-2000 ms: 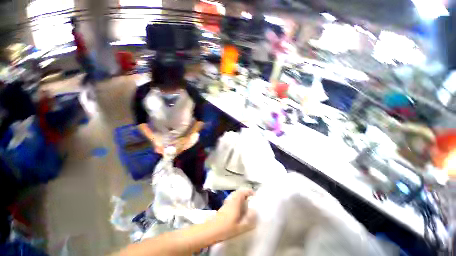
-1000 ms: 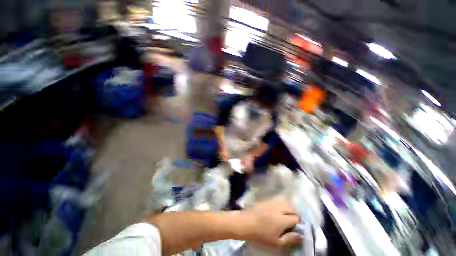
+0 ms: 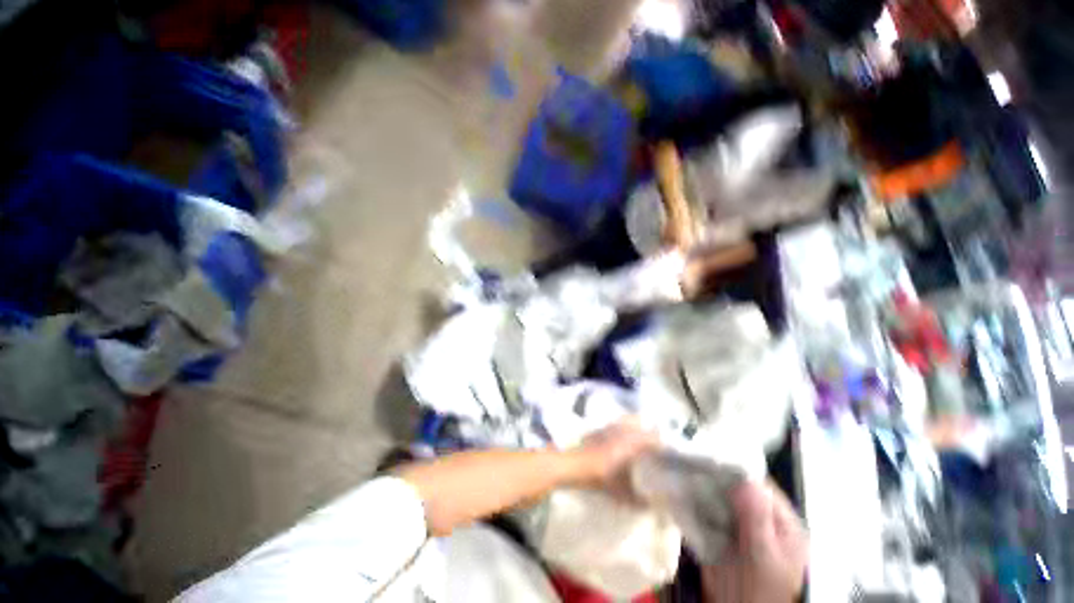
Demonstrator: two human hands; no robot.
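A small grey-beige cloth piece [image 3: 695, 492] is held between my two hands, low and right of centre. My left hand [image 3: 618, 457] grips its left end, the forearm coming from a white sleeve. My right hand [image 3: 766, 544] holds its right end near the lower edge; blur hides its fingers. White cut pieces [image 3: 471, 359] lie heaped in front, partly over a blue crate below. A beige-grey pile of larger cloth [image 3: 718, 353] lies beyond my hands. A pale cloth [image 3: 612, 542] lies under my hands.
Blue side crates [image 3: 88, 194] with grey cloth [image 3: 130, 277] stand at left, red crate [image 3: 132, 454] below. A blue crate [image 3: 571, 147] stands farther off beside a co-worker with bare arms. A white machine table [image 3: 842, 495] runs along the right. A bit of red shows below my hands.
The view has tilted down and turned. My left hand, earlier over the pale pile, is now on a small cloth piece. My right hand has come into view, holding it too.
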